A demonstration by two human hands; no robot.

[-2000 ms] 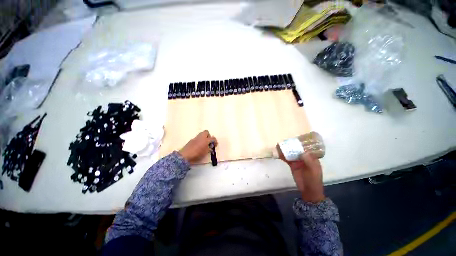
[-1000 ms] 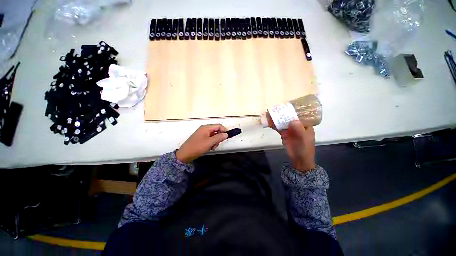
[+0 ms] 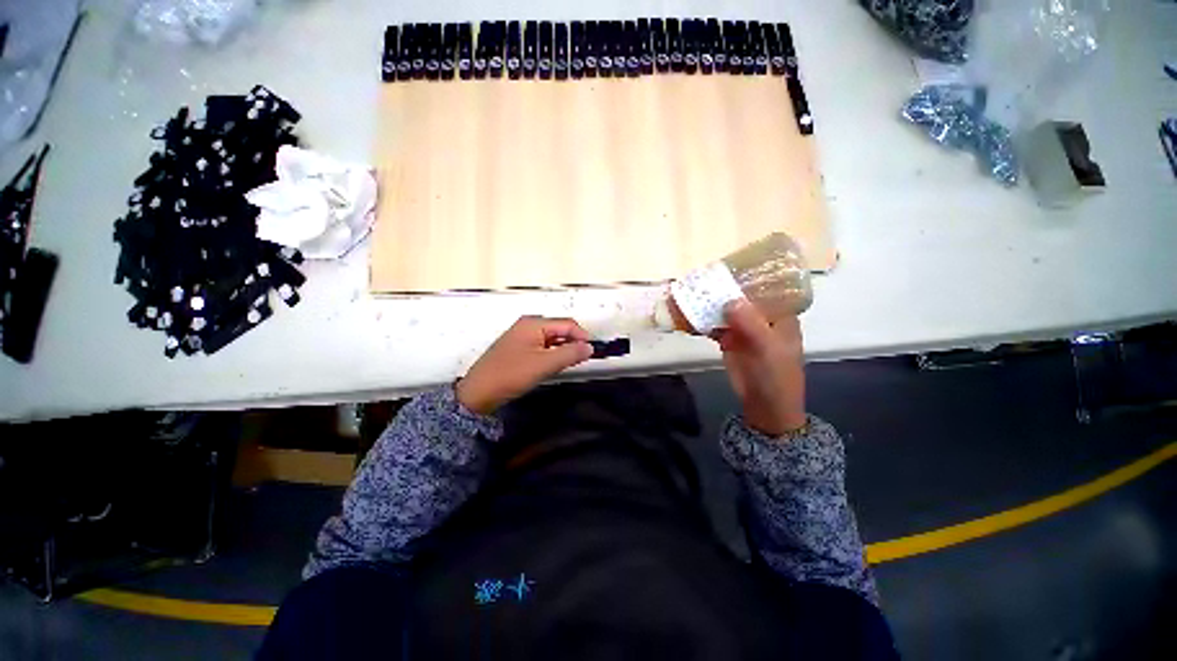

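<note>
My left hand [image 3: 523, 362] pinches a black tab [image 3: 609, 347] in front of the board's near edge, with the tab's free end pointing right. My right hand [image 3: 764, 368] holds a clear glue bottle [image 3: 774, 275] with a white label and yellowish-brown contents, tilted with its nozzle [image 3: 665, 315] down and left, close to the tab. I cannot tell whether the nozzle touches the tab. The pale wooden board [image 3: 594, 181] lies beyond my hands. A row of black tabs [image 3: 591, 49] lines its far edge, with a single tab [image 3: 802, 103] below the row's right end.
A loose pile of black tabs [image 3: 207, 213] lies left of the board, with a crumpled white cloth [image 3: 314, 203] beside it. At right are blue-grey small parts [image 3: 962, 127], a small open box [image 3: 1061, 164], a dark bag [image 3: 923, 26] and clear plastic. The table's near edge runs below my hands.
The view has tilted down. My left hand has turned the tab from hanging toward me to pointing right. The bottle has come closer to it, and its nozzle now tilts further down.
</note>
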